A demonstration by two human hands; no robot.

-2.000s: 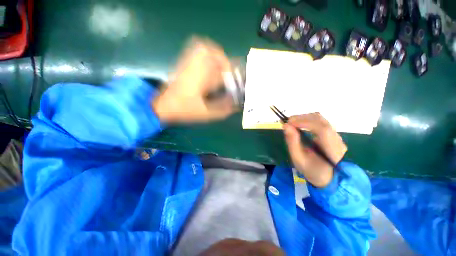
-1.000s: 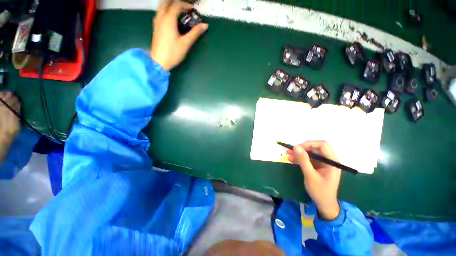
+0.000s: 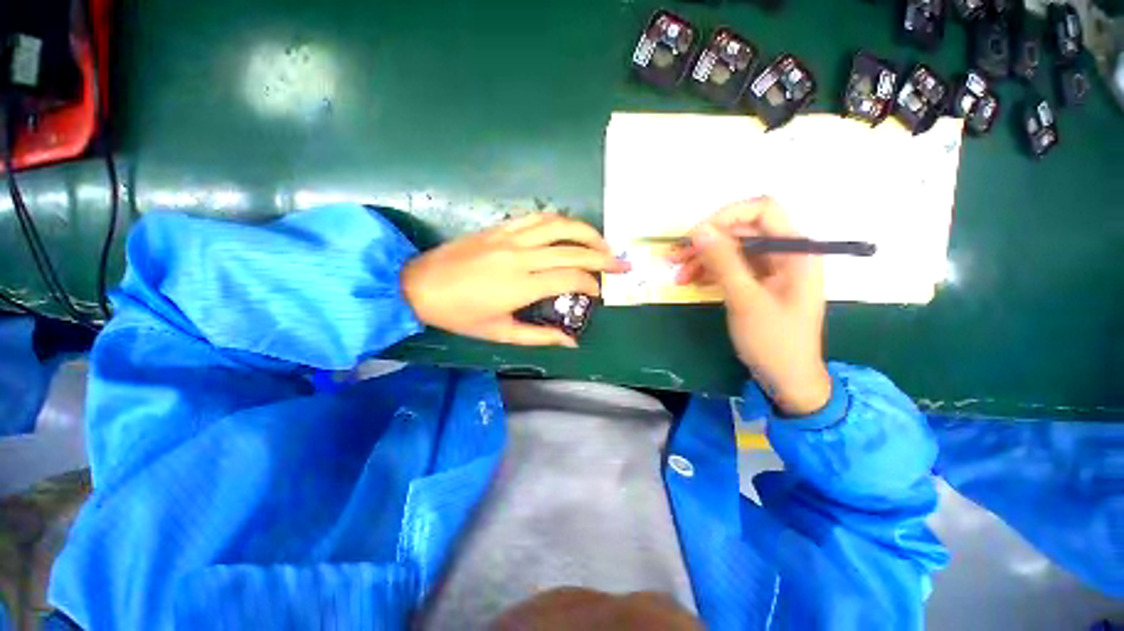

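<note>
The white adhesive sheet (image 3: 789,185) lies on the green work surface, its marks mostly lost in glare. My left hand (image 3: 512,277) lies over a small black electronic unit (image 3: 570,311) at the sheet's left edge, with fingertips reaching the sheet's lower left corner. The unit is partly hidden under the fingers. My right hand (image 3: 758,277) holds the black tweezers (image 3: 814,247) nearly level above the sheet, tips pointing left towards my left fingertips. Whether the tips hold a small piece cannot be told.
Several black units (image 3: 785,89) stand in a row along the sheet's far edge. More units (image 3: 992,47) cluster at the far right. A red plastic tray (image 3: 56,136) with a black device and cables (image 3: 114,234) is at the left.
My left hand has come back from the white strip with a unit and now rests beside the sheet. My right hand has turned the tweezers level. The view has shifted.
</note>
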